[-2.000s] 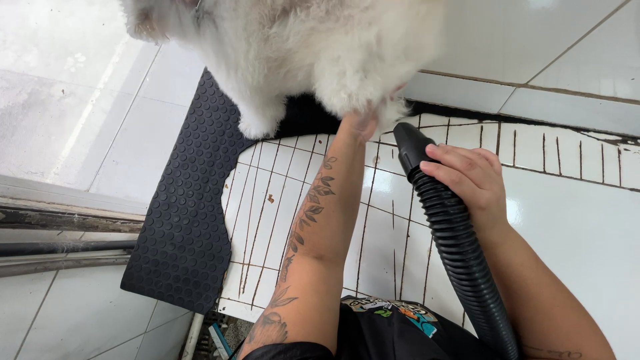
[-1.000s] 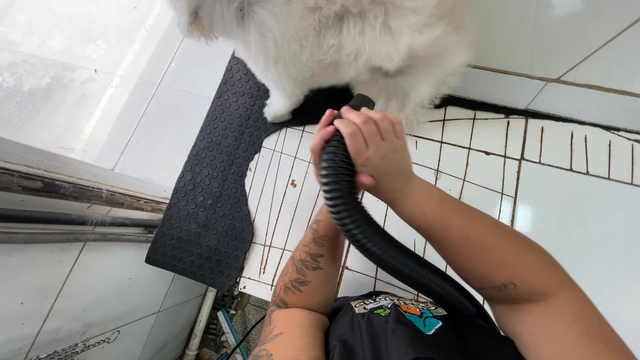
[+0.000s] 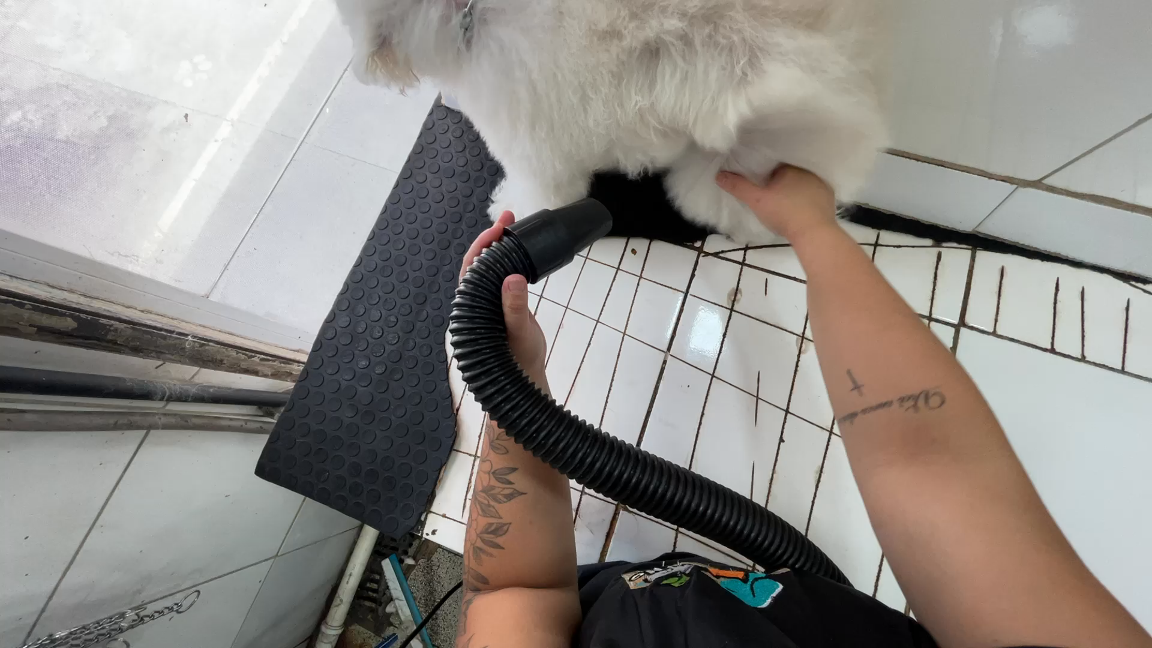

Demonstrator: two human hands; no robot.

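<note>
A fluffy white dog stands at the top of the view, its head toward the left and partly cut off. My left hand is wrapped around the upper end of a black ribbed dryer hose. The hose's black plastic nozzle points up and right, close below the dog's coat. My right hand grips fur on the dog's rear leg, its fingers partly hidden in the coat. From my left hand the hose curves down across to my dark shirt.
A black studded rubber mat lies left of my left hand on the white tiled surface. Tiled walls stand at the right and lower left. Dark pipes run along the left, and a metal chain is at the lower left.
My right hand has left the hose and moved right and up to the dog's rear leg. The hose and nozzle are now in my left hand, farther left, with the nozzle tilted to the right.
</note>
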